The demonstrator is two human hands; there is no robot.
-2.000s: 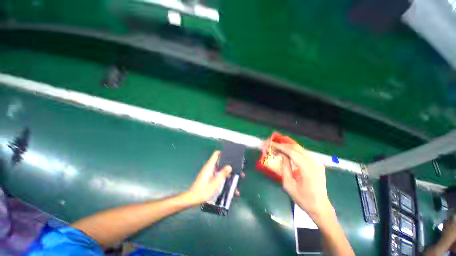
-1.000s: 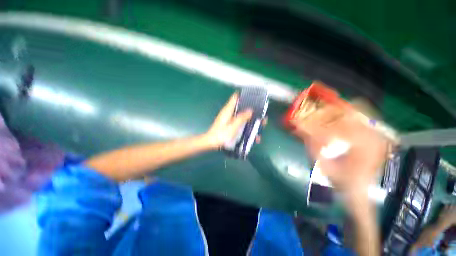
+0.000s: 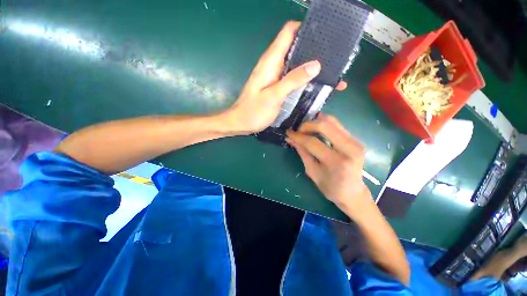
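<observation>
My left hand (image 3: pixel 263 92) is closed around a smartphone (image 3: pixel 300 110), holding it tilted above the bench, thumb on top. A black dotted plate (image 3: pixel 332 37) covers the phone's far part. A dark and silver part of the phone shows below the plate. My right hand (image 3: pixel 332 156) has its thumb and fingertips together at the phone's near end; whether something thin is between them cannot be told. The red parts bin (image 3: pixel 387 92) stands to the right, holding many tan strips (image 3: pixel 425 87) and a small dark block (image 3: pixel 446 70).
A white sheet (image 3: pixel 439 153) with a black square end lies beside the bin. A dark unit (image 3: pixel 492 176) lies on the bench at right. A black phone tray (image 3: pixel 479 243) with filled pockets is at lower right, near another person's hand (image 3: pixel 508 257). A worn white rail (image 3: pixel 390 32) runs behind.
My right hand has moved from the red bin to the phone's near end. My left hand still holds the phone. The view has shifted, and phone and bin look larger.
</observation>
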